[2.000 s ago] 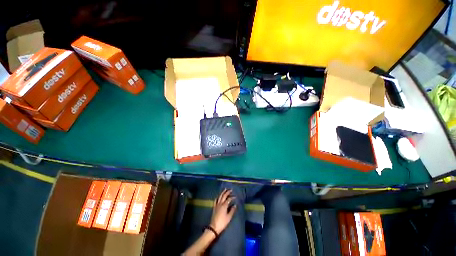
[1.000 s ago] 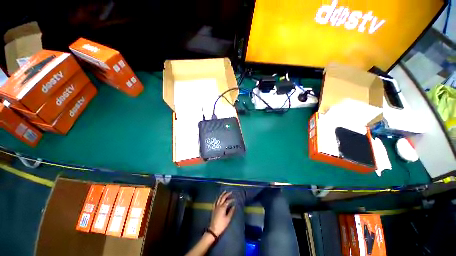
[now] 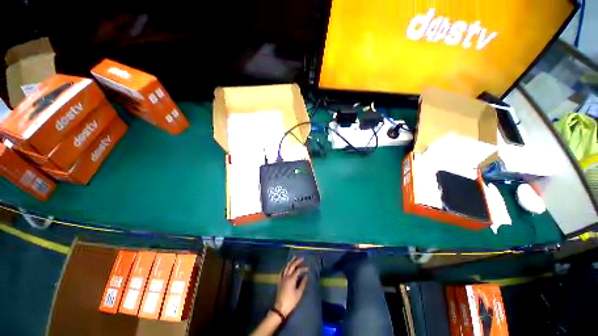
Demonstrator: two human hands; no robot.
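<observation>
A black set-top box (image 3: 288, 187) with a pale logo and a small green light lies over the right front of an open orange gift box (image 3: 246, 190), with thin cables at its back. A second black set-top box (image 3: 463, 195) sits tilted in the open gift box at right (image 3: 438, 213). My left hand (image 3: 290, 287) rests on my left thigh below the bench edge, away from the boxes, fingers slightly apart, nothing visible in it. My right hand is not in view.
A monitor (image 3: 393, 52) shows an orange screen. A power strip (image 3: 367, 136) lies before it. Closed gift boxes (image 3: 85, 144) are stacked at left. An open carton (image 3: 85, 282) with orange boxes stands below. A phone (image 3: 508, 125) and a white round object (image 3: 531, 198) are at right.
The whole view has shifted slightly, so the bench things appear a little lower. My left hand stays on my thigh. No thing on the bench has visibly moved.
</observation>
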